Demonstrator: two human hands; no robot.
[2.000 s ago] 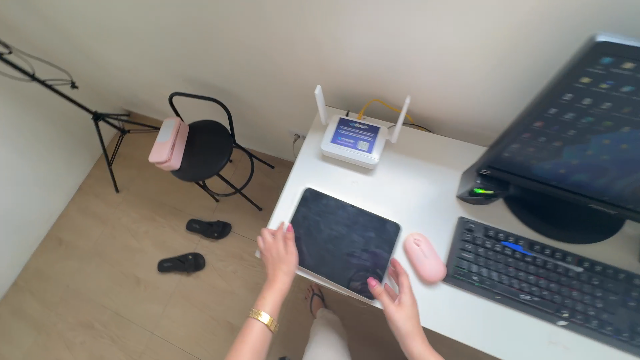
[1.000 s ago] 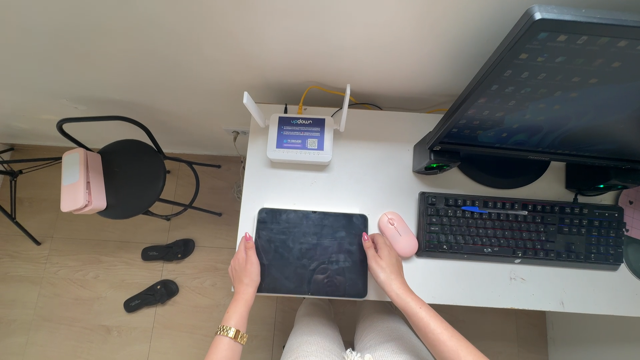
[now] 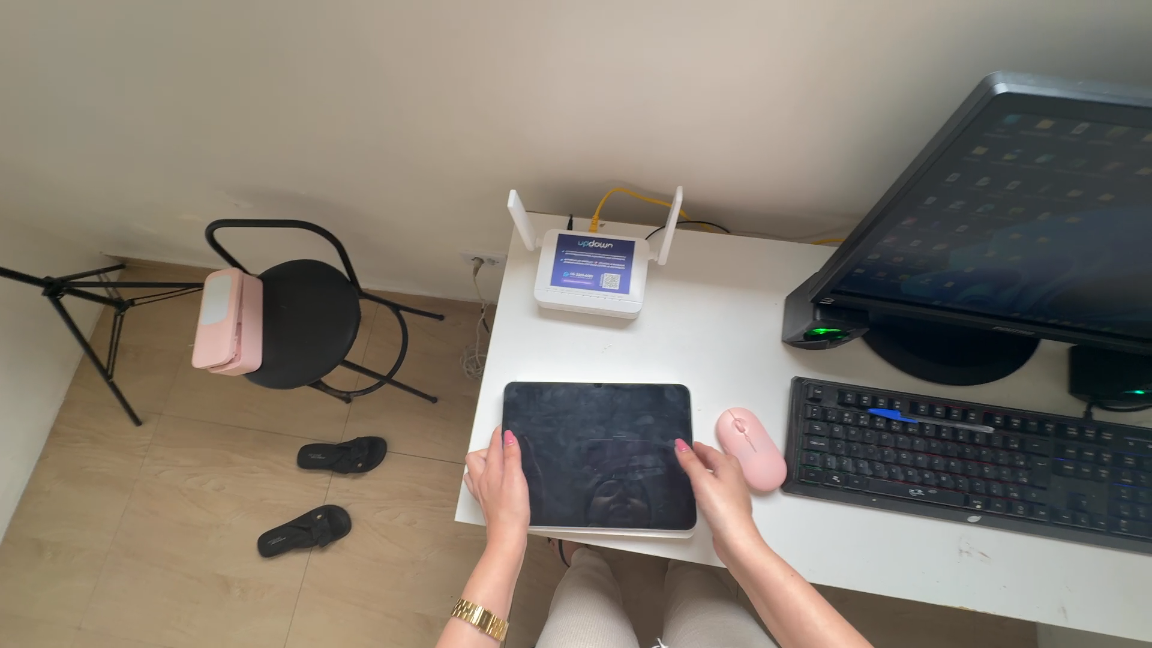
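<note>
A tablet with a dark screen [image 3: 601, 459] lies face up at the front left of the white desk [image 3: 702, 351]. My left hand [image 3: 500, 481] grips its left edge, thumb on the rim of the screen and fingers beneath or beside the side. On the opposite edge, my right hand [image 3: 717, 486] holds it with the thumb on top; its other fingers are partly hidden. Just right of that hand is a pink computer mouse [image 3: 751, 450]. Beyond the tablet stands a white router [image 3: 589, 292] with two upright antennas and a printed label.
A black keyboard [image 3: 936, 472] bearing a blue pen [image 3: 927, 420] lies right, before a monitor [image 3: 1017, 207] and a small speaker [image 3: 821, 326]. On the left are a black chair [image 3: 310, 315] with a pink case [image 3: 229, 319], a black tripod [image 3: 85, 297] and black sandals [image 3: 342, 455].
The view has shifted and turned. Both hands remain at the tablet's sides; the right hand, lower at its corner two seconds ago, is now higher along the right edge.
</note>
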